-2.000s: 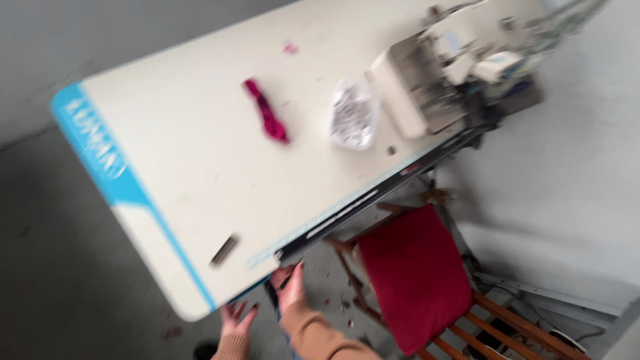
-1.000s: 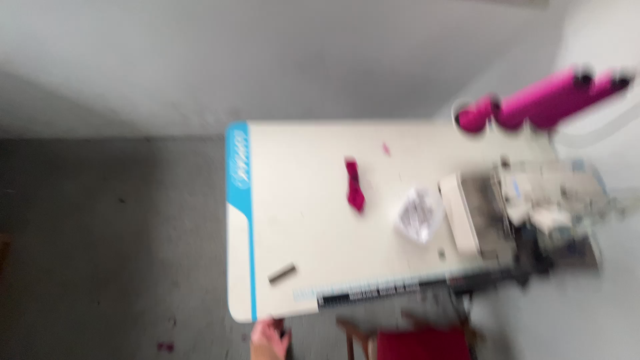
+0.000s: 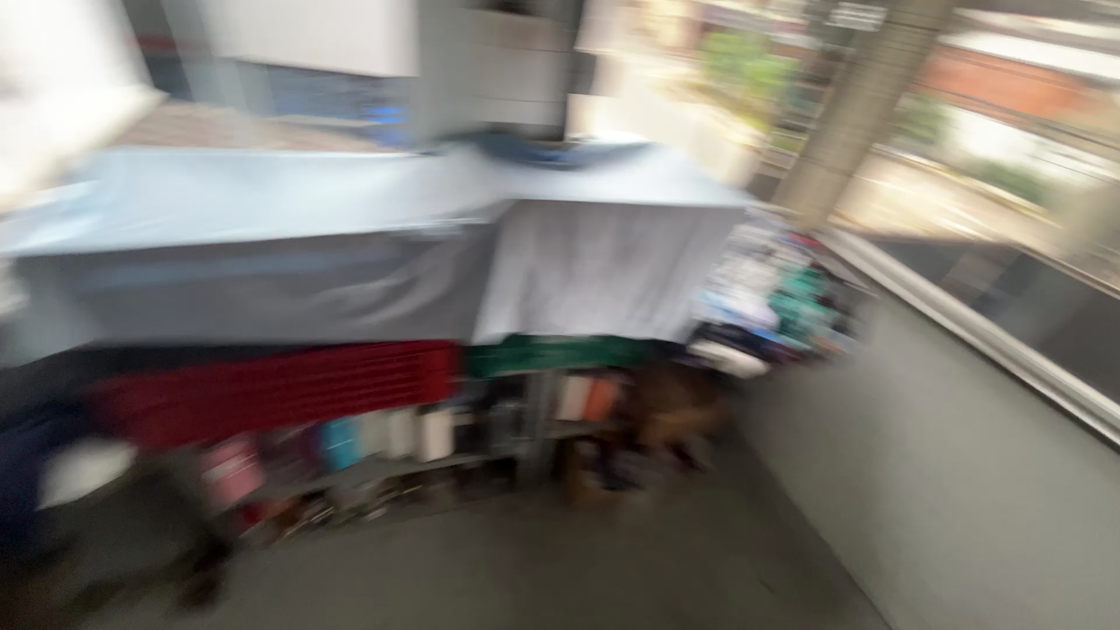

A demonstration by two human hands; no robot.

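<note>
Neither my left hand nor my right hand shows in the head view, which is strongly blurred. Ahead stands a long table covered by a pale grey-blue cloth (image 3: 367, 280) that hangs down its front. Below the cloth, a dark red folded fabric (image 3: 289, 389) hangs or lies on the left, with a green fabric (image 3: 560, 354) to its right. What lies under the pale cloth is hidden.
A shelf under the table holds several rolls or containers, one of them turquoise (image 3: 340, 443). Mixed fabrics (image 3: 787, 289) are piled at the table's right end. A grey wall (image 3: 945, 455) with a window ledge (image 3: 980, 332) runs along the right.
The view has swung far away from the white sewing-machine table, the red-seated chair and the sewing machine. My hands, seen at that table's edge before, have left the view.
</note>
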